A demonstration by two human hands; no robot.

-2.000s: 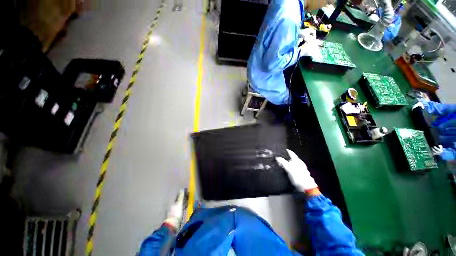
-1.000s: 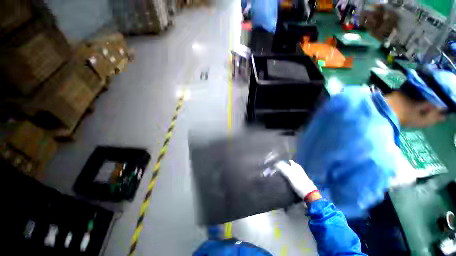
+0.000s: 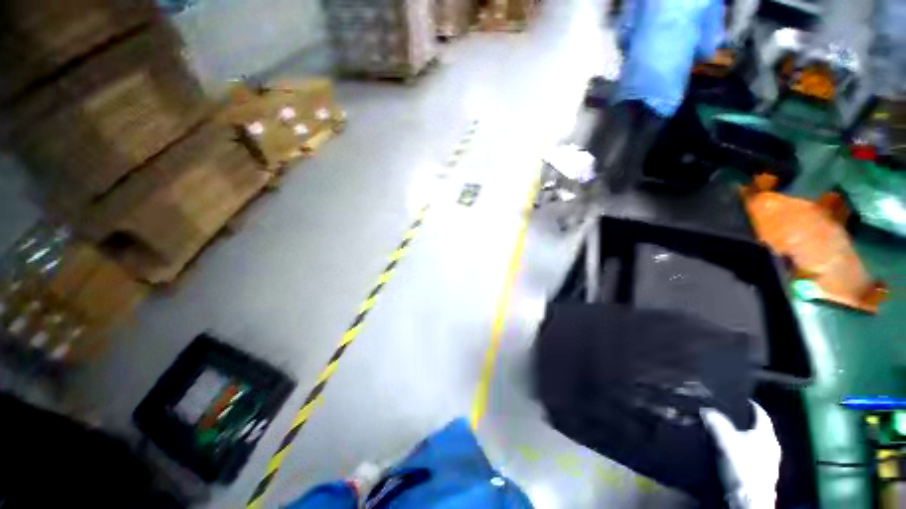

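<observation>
A black foam pad [image 3: 636,383], blurred, is held in the air at the lower right, in front of and partly over a deep black tray [image 3: 785,298]. My right hand [image 3: 745,452], in a white glove, grips the pad's right edge; its fingertips are blurred. Inside the tray a flat dark grey sheet [image 3: 695,288] shows. My left hand [image 3: 366,475] is small and blurred at the bottom edge beside my blue clothing; its fingers cannot be made out.
An orange-red liner sheet [image 3: 815,244] lies on the green bench [image 3: 839,368] at right. A person in blue [image 3: 666,55] stands ahead. A black tote [image 3: 214,408] with mixed items sits on the floor at left. Stacked cartons [image 3: 129,129] stand farther left. Yellow lines [image 3: 507,298] mark the floor.
The view has moved forward along the bench, past the seated worker. The pad in my right hand has moved right, to the tray. My left hand shows again at the bottom edge.
</observation>
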